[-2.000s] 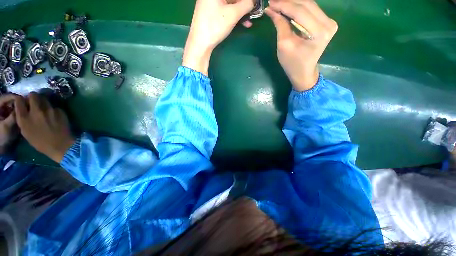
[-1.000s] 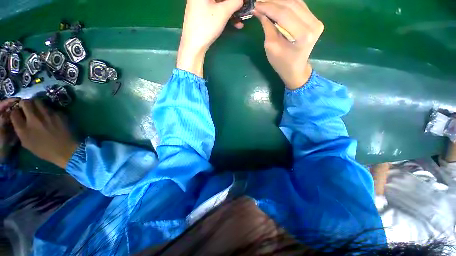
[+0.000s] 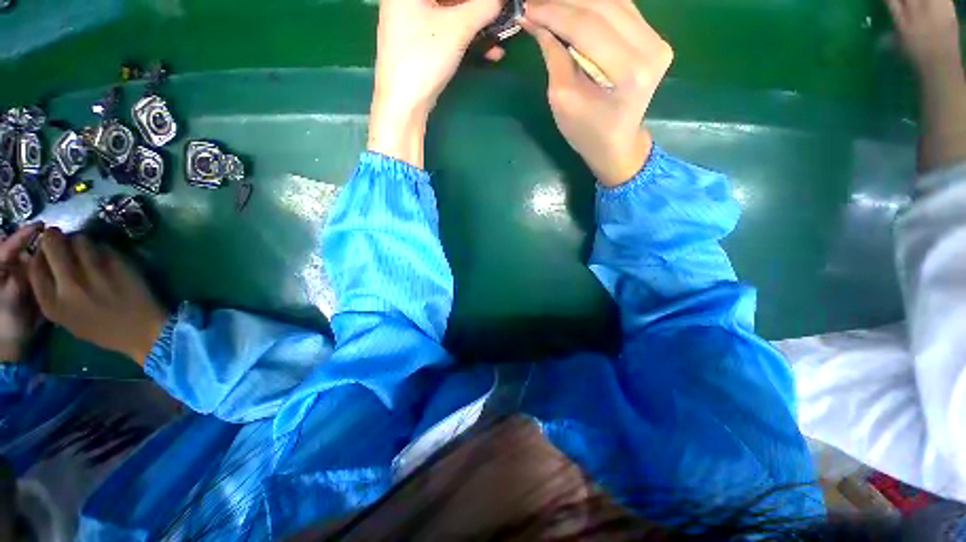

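A small black-and-silver module (image 3: pixel 506 19) is at the top edge of the head view, partly hidden by fingers. My left hand (image 3: pixel 432 48) is bare and holds the module between its fingertips; the hand is cut off by the top edge. My right hand (image 3: pixel 602 79) is bare and holds a slim tan pen-like tool (image 3: pixel 590 68) like a pencil, its fingertips touching or very close to the module. The tool's working tip cannot be made out.
Several similar modules (image 3: pixel 155 120) lie clustered at the left on the green mat (image 3: pixel 508 254). One module (image 3: pixel 203 163) lies nearer me. A neighbour's hands (image 3: pixel 90 286) work below the cluster. Another person's white sleeve (image 3: pixel 937 307) and hand reach across at the far right.
My hands and the module have shifted a little left in view, still together. The right neighbour's arm now reaches up along the right edge, and the shiny whitish item there is no longer visible.
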